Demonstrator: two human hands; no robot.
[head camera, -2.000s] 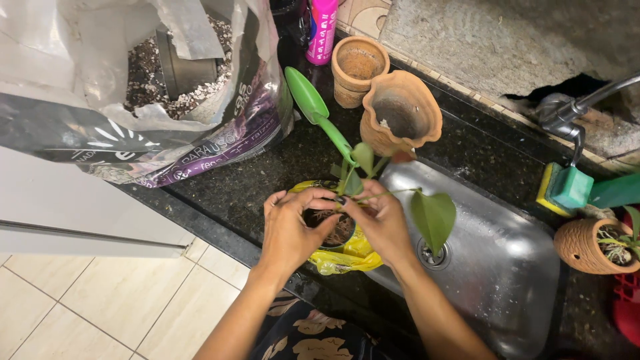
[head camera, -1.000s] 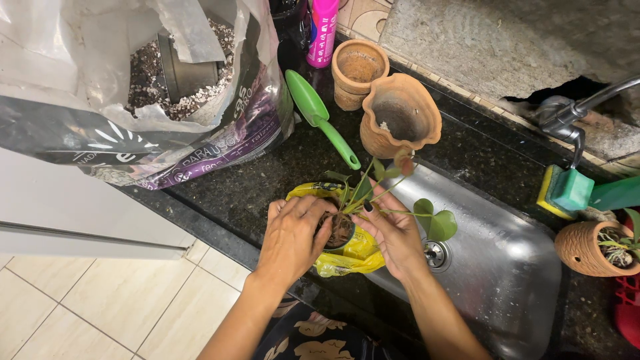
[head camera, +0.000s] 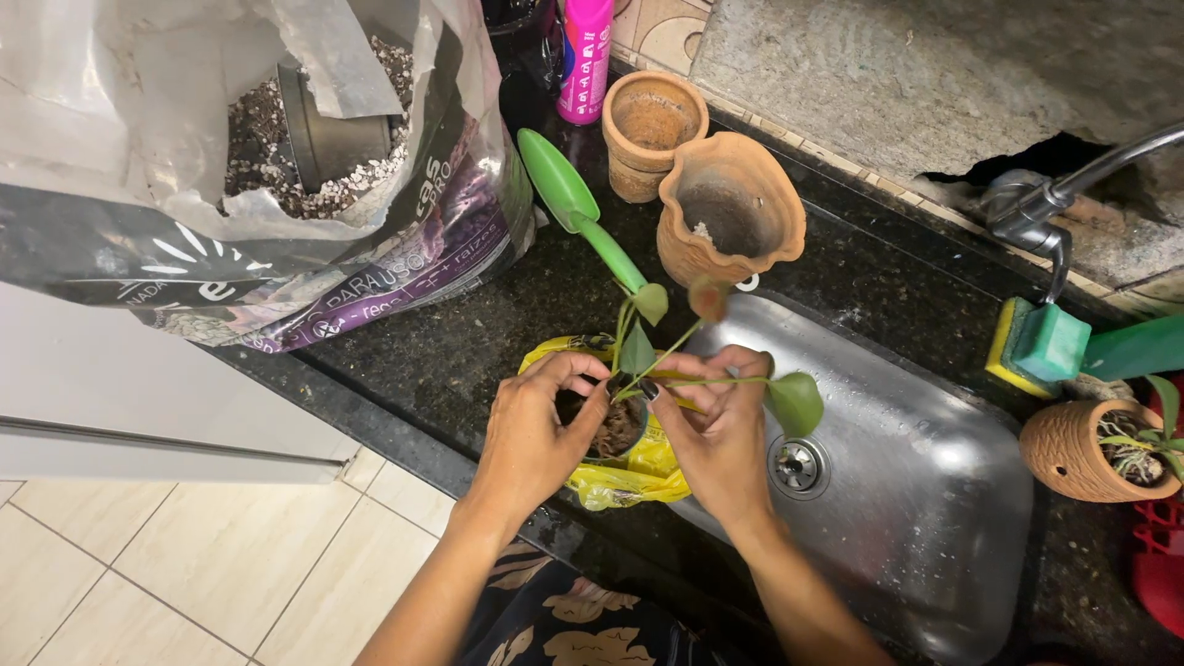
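A leafy plant with thin green stems (head camera: 673, 348) stands in a small pot of brown soil (head camera: 618, 427), which sits in a crumpled yellow plastic bag (head camera: 606, 490) at the sink's left edge. My left hand (head camera: 536, 425) pinches at the stem bases from the left, thumb and forefinger just above the soil. From the right, my right hand (head camera: 726, 435) has its thumb and fingers around the stems, with one long-stemmed leaf (head camera: 795, 404) reaching past it over the sink. Whether either hand bears on the soil is hidden by the fingers.
A substrate bag (head camera: 370, 268) with a dark pot in it stands at the left. Behind my hands are a green trowel (head camera: 564, 190), a small terracotta pot (head camera: 652, 116) and a wavy-rimmed one (head camera: 731, 213). To the right are the steel sink (head camera: 888, 481), faucet (head camera: 1027, 208), sponges (head camera: 1041, 347) and a potted plant (head camera: 1078, 450).
Both hands have stayed at the stem bases while their fingers shifted a little. The plant's leaves have changed position above the pot.
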